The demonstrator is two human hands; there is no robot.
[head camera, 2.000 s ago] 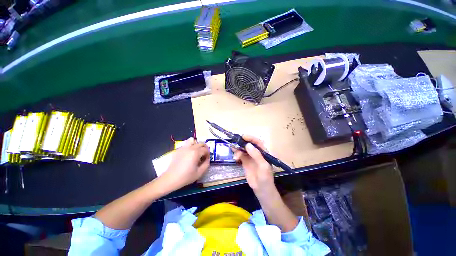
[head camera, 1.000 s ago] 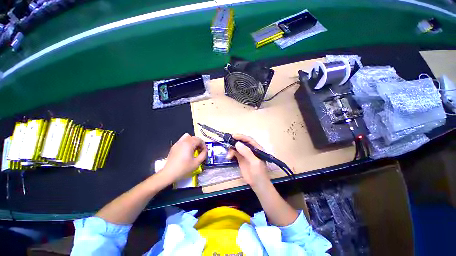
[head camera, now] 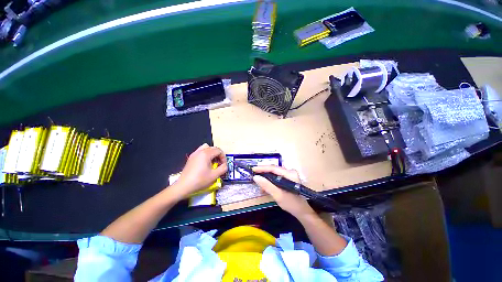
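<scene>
A phone-like unit (head camera: 269, 161) lies on the cardboard mat and bubble wrap in front of me. My right hand (head camera: 283, 190) holds a black soldering iron (head camera: 286, 184), its tip low over the left end of the unit. Whether tweezers are still beside the iron is hard to tell. My left hand (head camera: 202, 169) is at the unit's left end with thumb and finger pinched together; the thin leads there are too small to make out. A yellow-edged battery (head camera: 202, 199) lies partly under my left hand.
Stacked batteries (head camera: 55, 154) stand at left. Another unit (head camera: 199, 95) lies on bubble wrap behind. A fan (head camera: 272, 91), a black box (head camera: 358, 126) with a solder spool (head camera: 367, 80), and heaped bubble wrap (head camera: 448, 118) stand beyond and right. The green belt (head camera: 165, 52) carries batteries and a unit.
My right hand has turned the iron and brought its tip down and right onto the unit's left end. The battery stack and unit on the belt have shifted right. My left hand stays near the unit.
</scene>
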